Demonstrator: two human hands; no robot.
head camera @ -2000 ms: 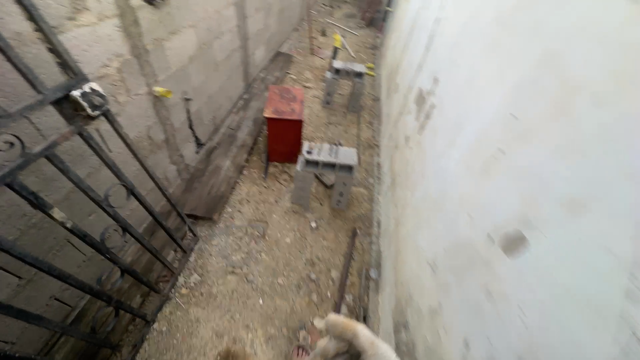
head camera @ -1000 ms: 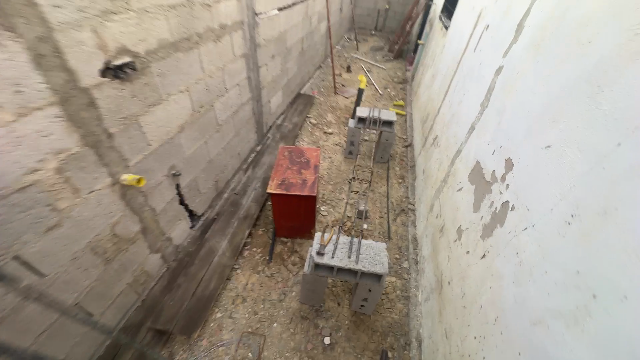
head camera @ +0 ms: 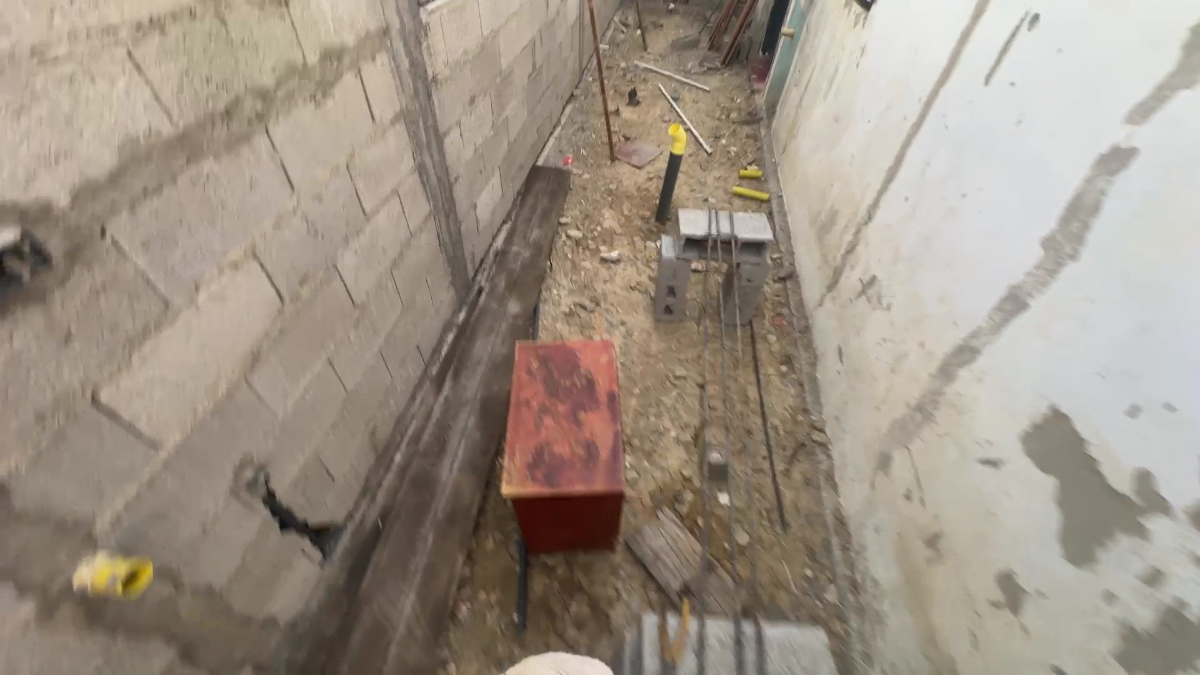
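Note:
A pale rounded shape point(head camera: 558, 664), perhaps part of a gloved hand, shows at the bottom edge; I cannot tell which hand, or whether it holds anything. Just right of it, steel rebars point(head camera: 722, 394) rest on a concrete block point(head camera: 783, 647) and run back to a second block point(head camera: 727, 225) laid across upright blocks. A yellowish loop of wire or cord point(head camera: 677, 637) lies by the bars on the near block. Ahead of the pale shape stands a red metal box point(head camera: 567, 422) with a stained top. No other part of my hands shows.
A block wall point(head camera: 234, 234) borders the left, with wooden planks point(head camera: 469, 422) along its foot. A pale plastered wall point(head camera: 984, 328) closes the right. Farther along the gravel passage are a dark upright pipe with a yellow elbow point(head camera: 677, 141), a thin rusty rod point(head camera: 602, 84) and white pipes point(head camera: 684, 117).
The view has moved forward along the passage. The metal gate and the pale gloved hand, plain two seconds ago, have left view, apart from perhaps a bit of glove at the bottom.

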